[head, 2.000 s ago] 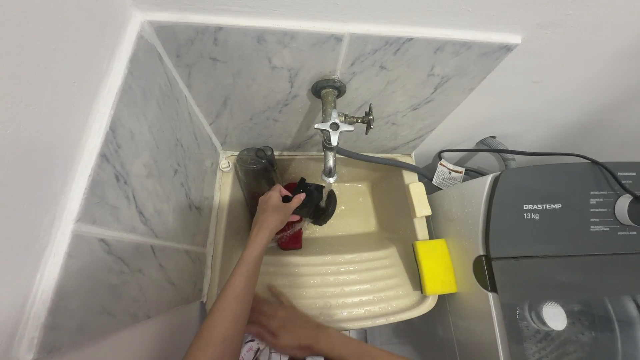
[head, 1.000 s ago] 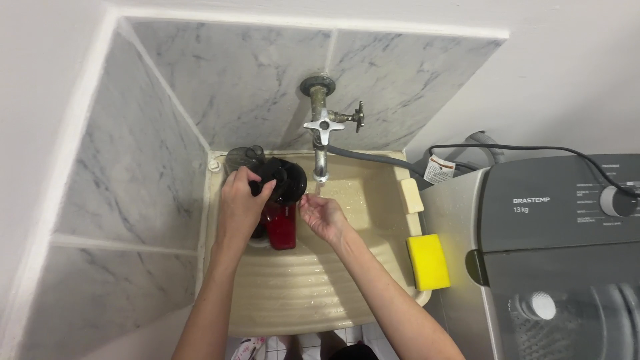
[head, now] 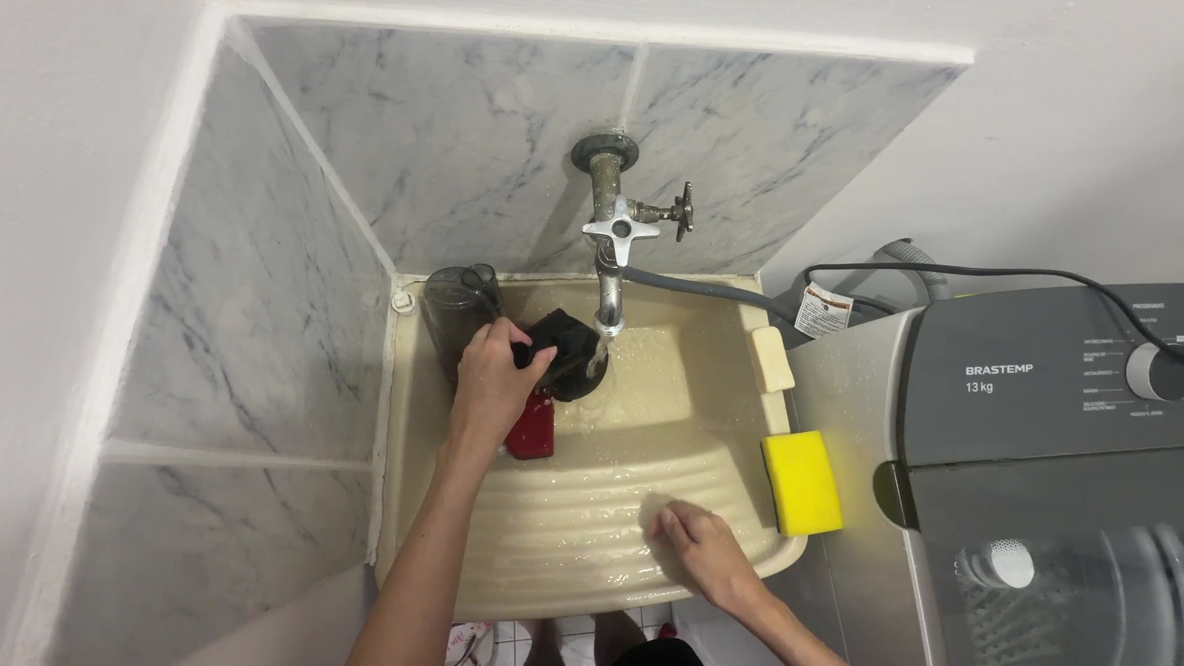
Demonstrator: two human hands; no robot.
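Note:
My left hand [head: 499, 379] grips a black plastic part [head: 566, 356] with a round end, close below the spout of the metal faucet [head: 610, 301]. Water runs from the spout beside the part into the cream laundry sink [head: 592, 606]. A red plastic piece [head: 532, 430] lies in the basin under that hand. Against the basin's back left corner stands a clear dark plastic container [head: 453, 310], partly hidden by the hand. Over the ribbed washboard slope hovers my right hand [head: 698, 546], its fingers curled, with no object visible in it.
A yellow sponge [head: 803, 483] and a bar of soap [head: 771, 359] rest on the sink's right rim. To the right is a Brastemp washing machine [head: 1027, 416]. A grey hose [head: 703, 287] runs from the faucet along the back rim. Marble-patterned tiles [head: 462, 139] border the sink.
My right hand has moved away from near the spout, down to the washboard slope. The black part in my left hand has moved right, to the water below the spout.

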